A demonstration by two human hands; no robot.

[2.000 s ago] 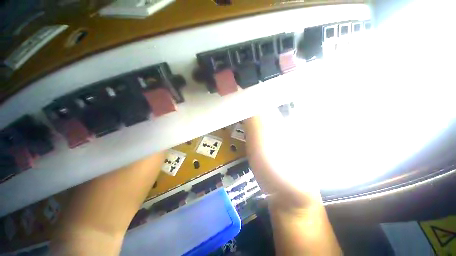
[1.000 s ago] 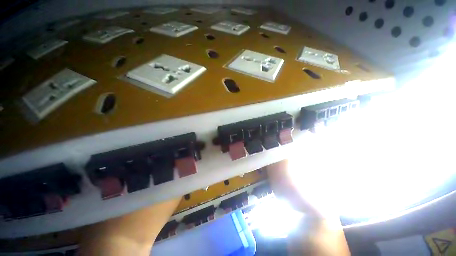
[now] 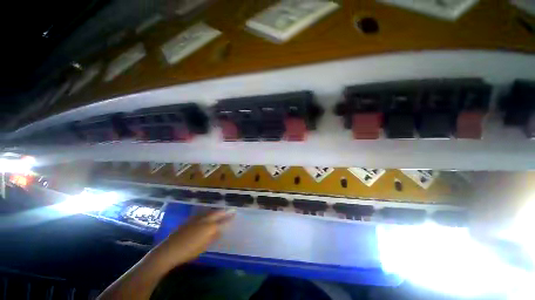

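My left hand [image 3: 196, 234] reaches in from the lower left, over the left part of a long blue tray [image 3: 281, 268] with a pale bottom. Its fingers point right; blur hides whether they hold anything. No unit shows on the visible part of the tray bottom; glare covers its right end. A blurred skin-toned patch at the right edge may be part of my right arm; no right hand can be made out. Behind the tray runs a lower yellow-brown socket board [image 3: 264, 179] with white diamond-set sockets and a row of black terminals [image 3: 273, 203].
A nearer shelf crosses the upper view, with a white edge rail [image 3: 331, 149], black terminals with red tabs [image 3: 416, 111] and a socket board [image 3: 305, 55] above. Another blue container [image 3: 141, 214] with pale items lies left of the tray. Bright glare lies at left and lower right.
The view has swung left and shows much more of the blue tray and lower shelf. My left hand now shows over the tray; the right forearm seen before is no longer clear.
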